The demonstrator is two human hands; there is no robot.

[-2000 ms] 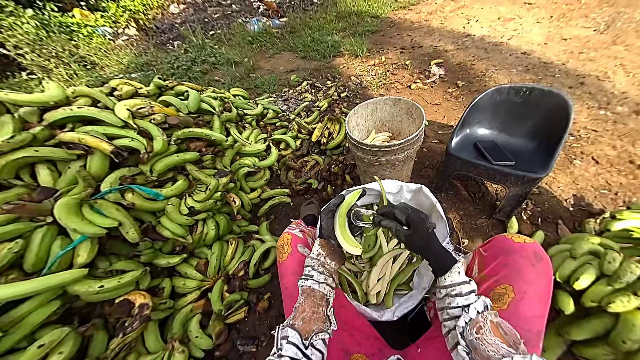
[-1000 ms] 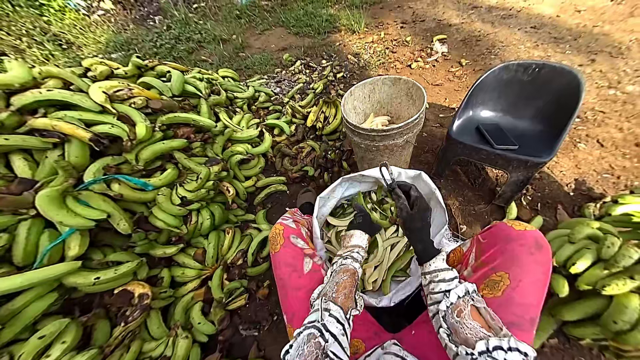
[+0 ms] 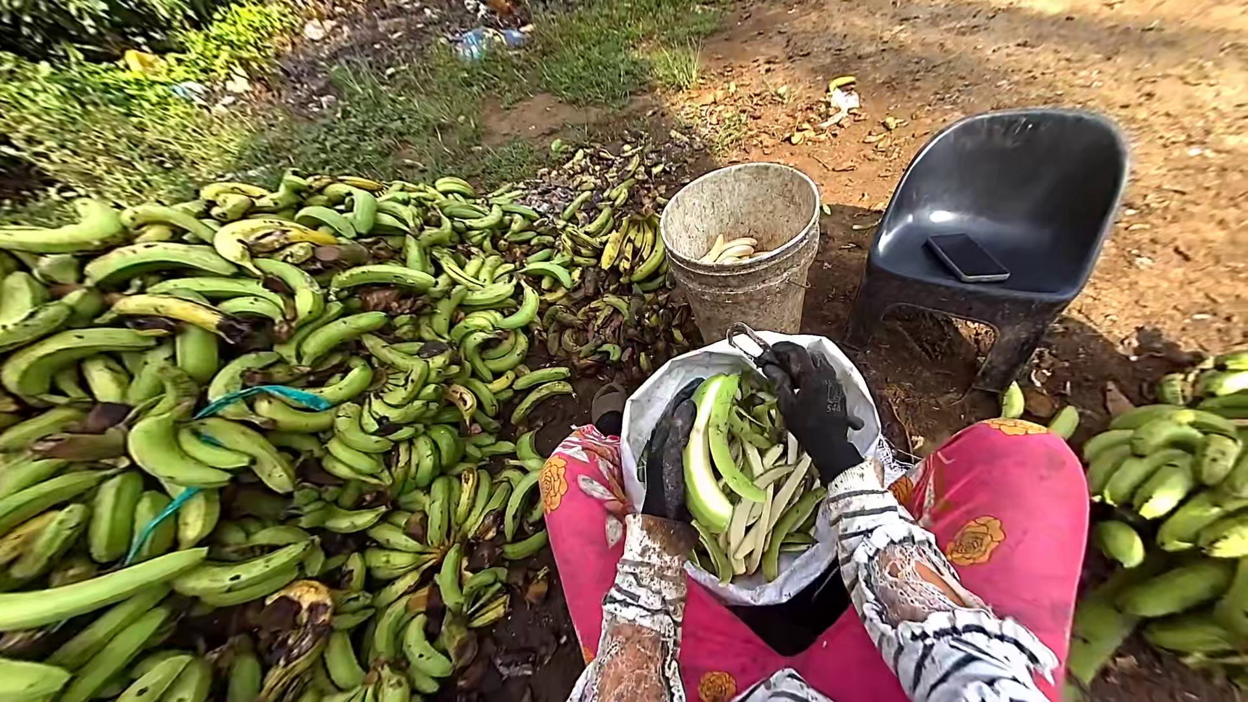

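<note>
My left hand [image 3: 671, 458], in a dark glove, holds a partly peeled green plantain [image 3: 704, 458] over the left side of a white sack-lined container [image 3: 858, 390] between my knees. Pale flesh shows along the plantain, and a strip of green peel [image 3: 726, 439] lies against its right side. My right hand [image 3: 814, 400], in a black glove, is shut on a metal peeler [image 3: 746, 339], its looped end pointing up and left near the far rim. Green and whitish peel strips [image 3: 765, 512] fill the container below my hands.
A large heap of green plantains [image 3: 370, 409] covers the ground at left; more plantains [image 3: 1180, 478] lie at right. Beyond the container stands a dirty bucket [image 3: 746, 292] with peeled plantains [image 3: 731, 250] inside. A black plastic chair [image 3: 1024, 195] holds a phone [image 3: 965, 257].
My left hand, lowered into the container a second ago, is now higher with a plantain in it. The right hand stays near the rim with the metal tool.
</note>
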